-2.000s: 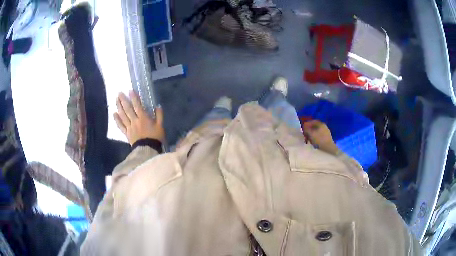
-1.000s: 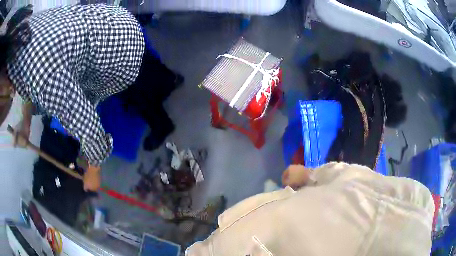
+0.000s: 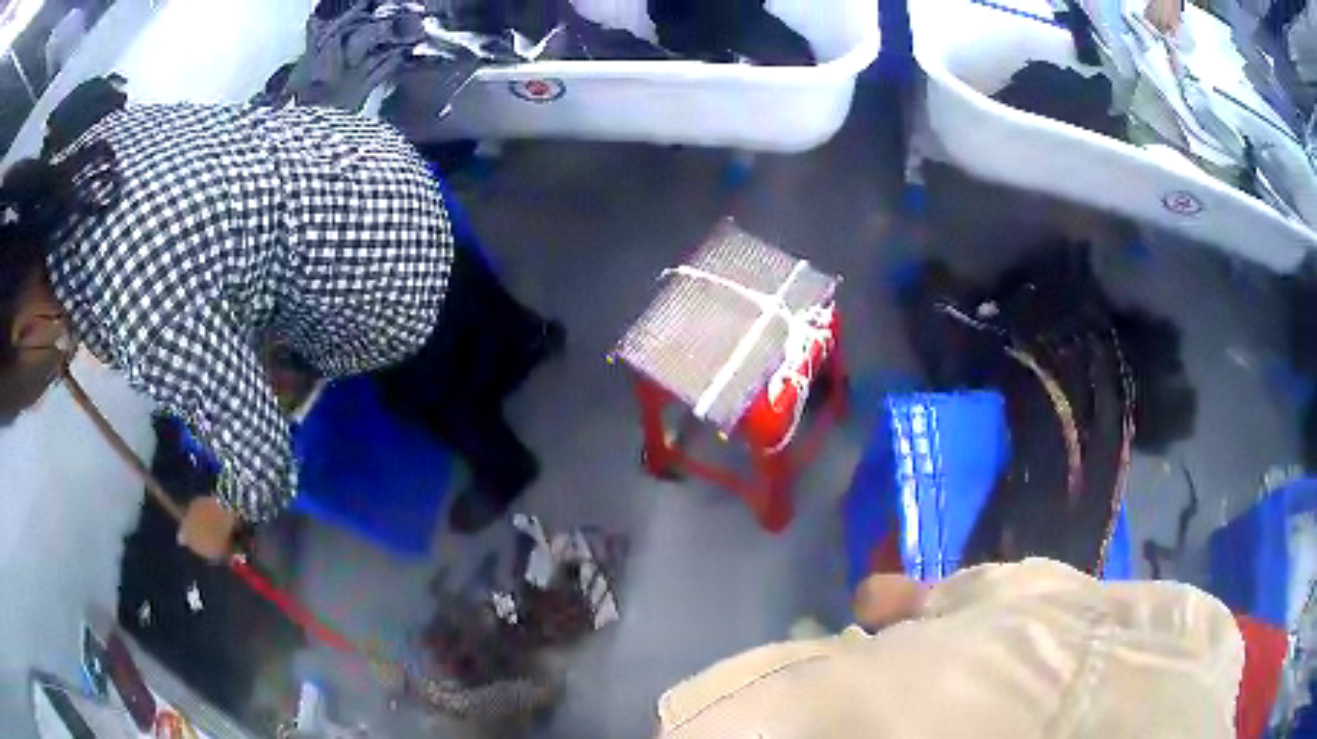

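Observation:
My right hand (image 3: pixel 888 598) shows small and blurred at the lower right, at the end of my beige sleeve (image 3: pixel 982 657). It is beside a blue bin (image 3: pixel 946 477) with dark cloth (image 3: pixel 1069 455) next to it. A patch of red shows just above the hand. Its fingers are not clear, so I cannot tell whether it holds anything. My left hand is out of the picture. No machine or sewing work shows in front of me.
A red stool (image 3: pixel 777 498) with a tied striped cushion (image 3: pixel 722 325) stands mid-floor. A person in a checked top (image 3: pixel 260 238) bends at left, holding a red and wooden handle (image 3: pixel 296 604) near scraps (image 3: pixel 542 592). White troughs (image 3: pixel 664 108) (image 3: pixel 1098 166) hold cloth.
The view has swung from the white table and my left hand to the floor, stool and person. Since the last earlier frame, the stool and bin sit lower and more of the troughs shows.

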